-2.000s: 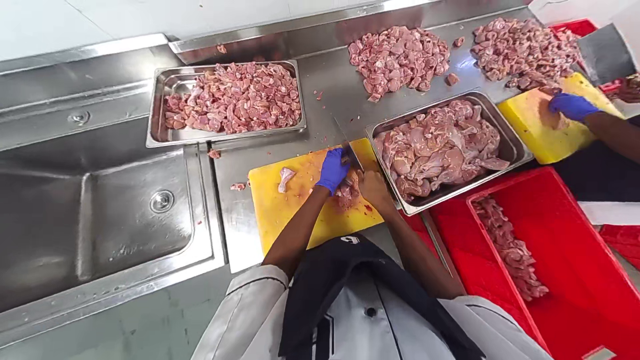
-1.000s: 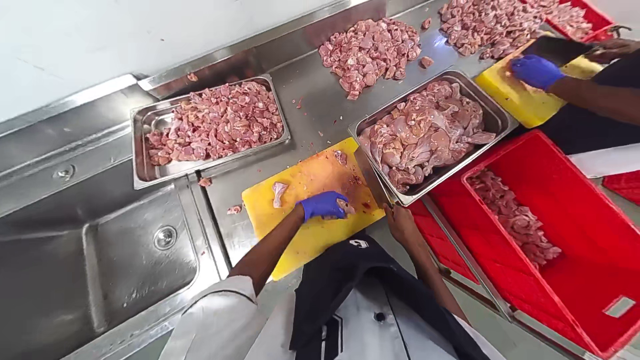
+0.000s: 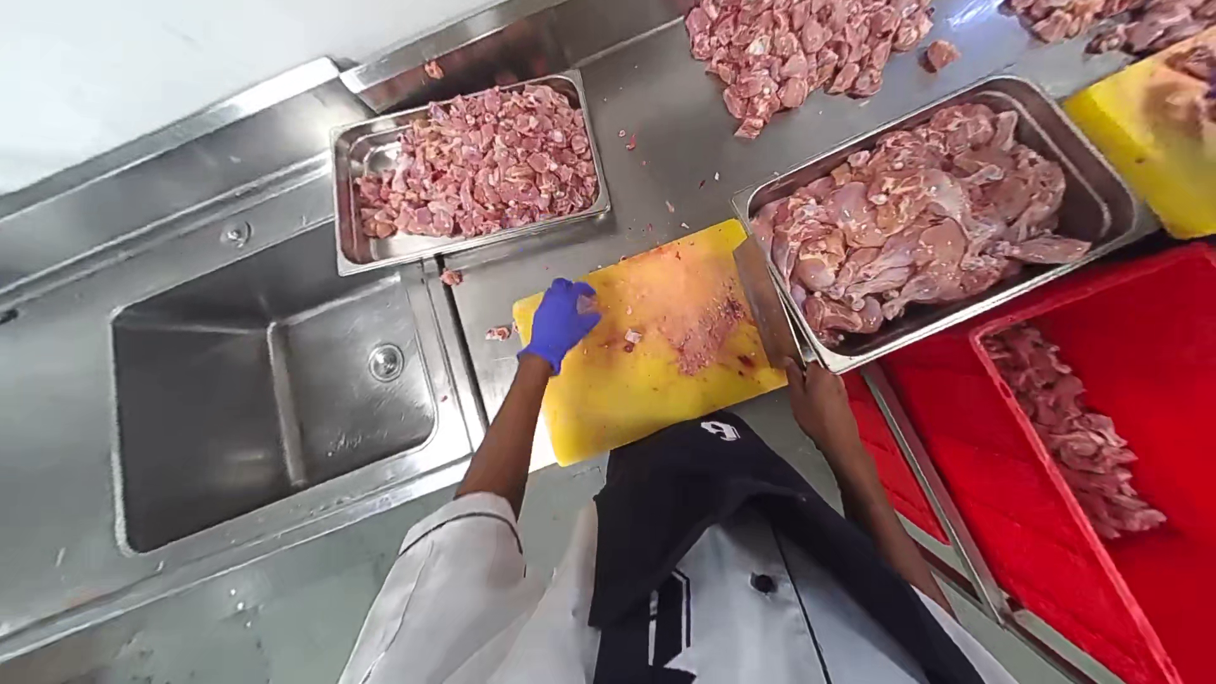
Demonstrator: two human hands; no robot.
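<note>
My left hand (image 3: 562,325), in a blue glove, is at the left edge of the yellow cutting board (image 3: 608,399), its fingers curled around a small piece of raw meat (image 3: 588,304). Bare, my right hand (image 3: 819,399) grips a knife by its handle near the board's right corner; the broad knife blade (image 3: 766,299) points away from me along the board's right edge, beside a steel pan (image 3: 836,359) of large raw chicken pieces (image 3: 912,228). Meat scraps (image 3: 708,337) and a small bit (image 3: 634,336) lie on the board.
A steel tray (image 3: 350,204) of cut meat stands behind the sink (image 3: 218,408) at left. A meat pile (image 3: 803,52) lies on the steel counter at the back. Red crates (image 3: 1064,541) are at right, one holding meat. Another yellow board (image 3: 1107,114) is at far right.
My left hand has moved left from the board's middle to its left edge. The whitish piece there earlier no longer shows at that spot. The knife remains in my right hand beside the pan.
</note>
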